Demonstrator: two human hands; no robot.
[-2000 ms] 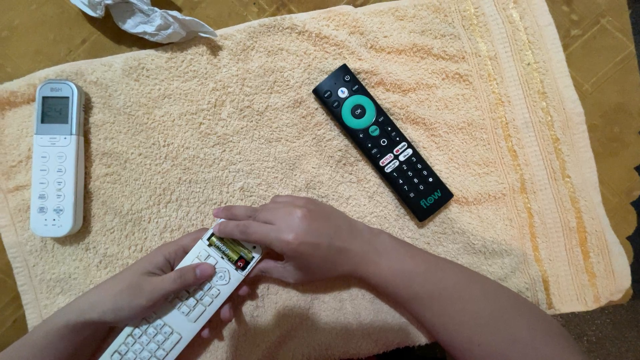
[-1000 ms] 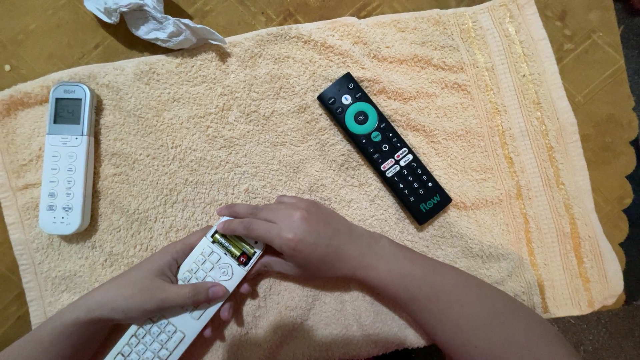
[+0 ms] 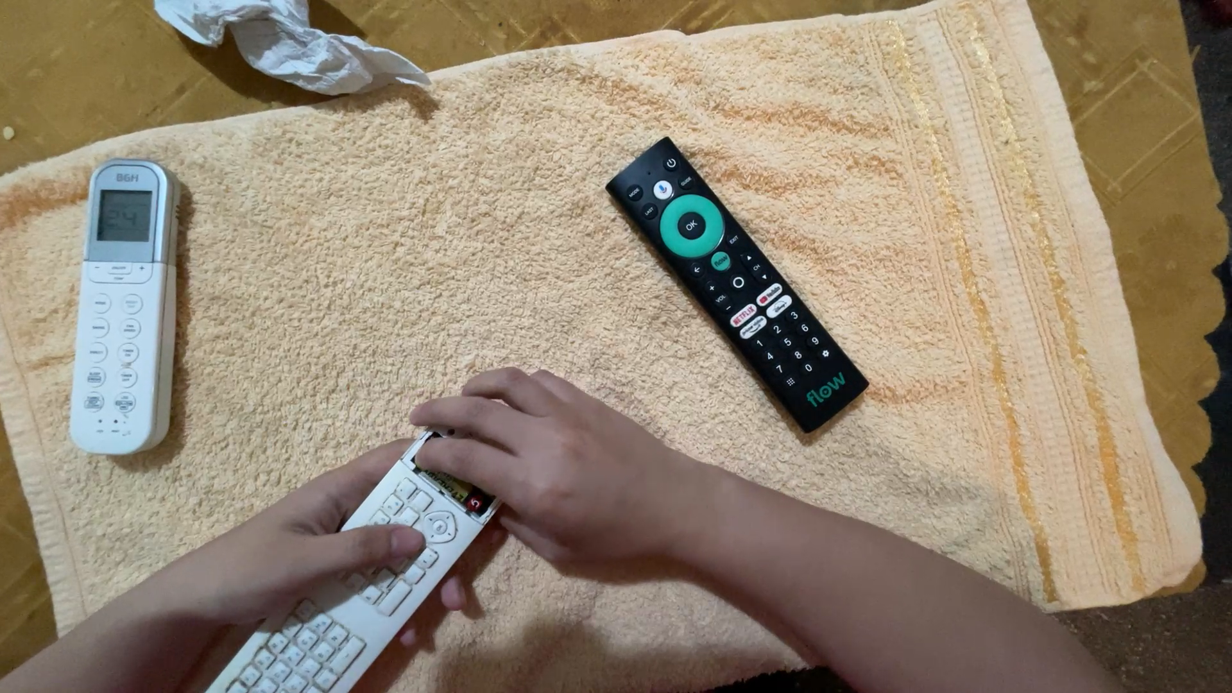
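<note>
A long white remote control with many small keys (image 3: 318, 635) lies tilted in my left hand (image 3: 289, 558), whose thumb presses on its key face while fingertips show at its right side. At its upper end an open compartment holds batteries (image 3: 450, 486), partly covered by fingers. My right hand (image 3: 577, 472) rests over that end, its index and middle fingers across the compartment and the top edge. The underside of the remote is hidden.
A peach towel (image 3: 385, 241) covers much of the table (image 3: 1136, 144). On it lie a white air-conditioner remote (image 3: 120, 337) at the left and a black remote with a green ring (image 3: 739, 289) right of centre. Crumpled white tissue (image 3: 308, 53) is at the top left.
My right hand's fingers have shifted over the compartment, hiding more of the batteries than one second ago. My left hand still holds the white remote.
</note>
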